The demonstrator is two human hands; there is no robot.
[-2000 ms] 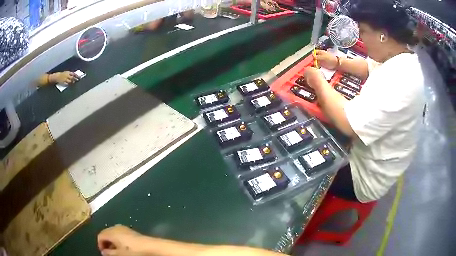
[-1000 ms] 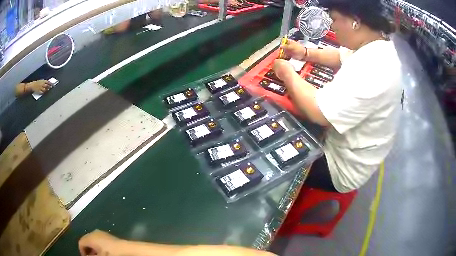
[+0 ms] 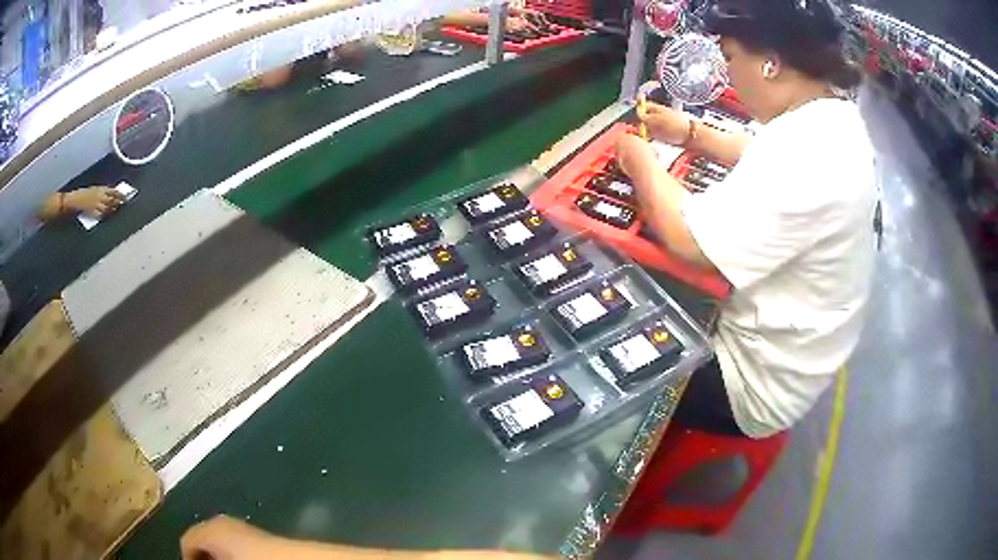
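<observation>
A clear blister tray [image 3: 569, 403] lies on the green bench and holds several black units in two rows. Each unit, such as the nearest one [image 3: 531, 410], is flat with a white label and a yellow-gold round mark. My right hand [image 3: 219, 538] is at the bottom edge, left of the tray and apart from it. My forearm comes in from the right. The hand's fingers are curled and cut off by the frame, so I cannot see if it holds anything. My left hand is not in view.
A pale grey board [image 3: 219, 317] and a tan board [image 3: 82, 459] lie at the left. At the right, a person on a red stool [image 3: 700, 476] works over a red tray [image 3: 564, 181]. A fan [image 3: 692, 69] stands behind. Another person's hand [image 3: 96, 200] shows across the bench.
The camera view has swung right, then slightly back, so everything sits further left than at first. My right hand stays low, now more cut off. The units stay in the tray.
</observation>
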